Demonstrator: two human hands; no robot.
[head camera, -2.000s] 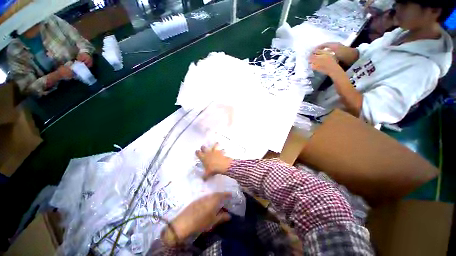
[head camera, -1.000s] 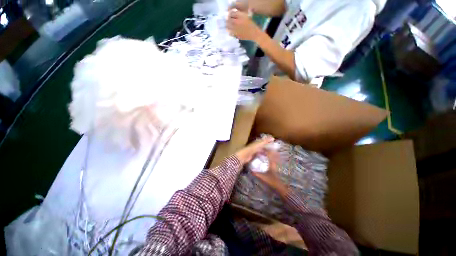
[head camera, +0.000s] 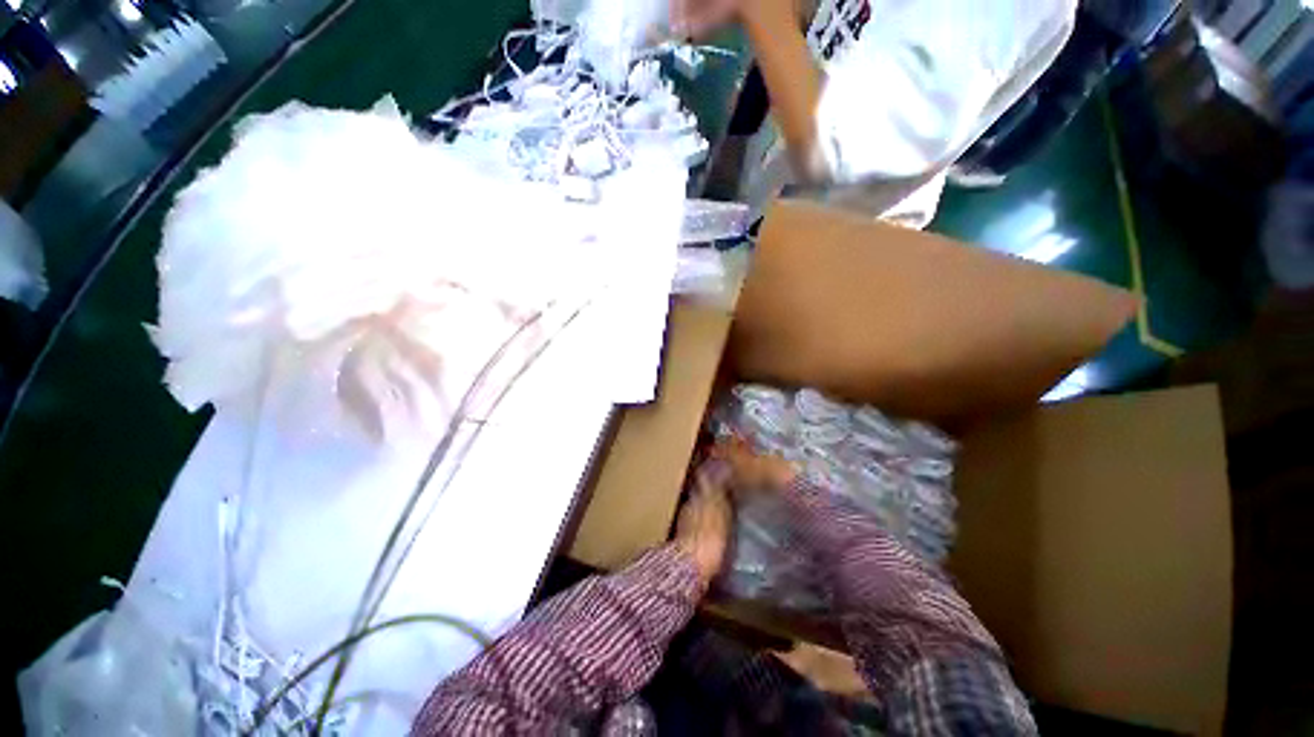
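Observation:
An open brown carton (head camera: 1102, 540) stands at the right. Bagged white units (head camera: 872, 468), shiny and crinkled, lie packed inside it. My left hand (head camera: 705, 516) is in the carton at its left inner side, fingers pointing away from me. My right hand (head camera: 755, 472) is beside it, close to or touching it, over the bagged units. The fingertips are blurred and partly hidden, so I cannot tell whether either hand grips a bagged unit. A fluffy pile of poly bags (head camera: 310, 238) lies on the white sheet (head camera: 497, 511) left of the carton.
White corded units (head camera: 584, 137) are heaped at the far side of the bench. More lie at the near left beside crumpled clear plastic (head camera: 87, 677). A thin cord crosses the near left view. A person in a white top (head camera: 922, 87) is beyond the carton. Comb-like white stacks (head camera: 159, 72) are at upper left.
Both hands have moved from the white sheet into the carton, then down to its left inner side. The white item seen between them a second ago is no longer distinct. The view has swung right.

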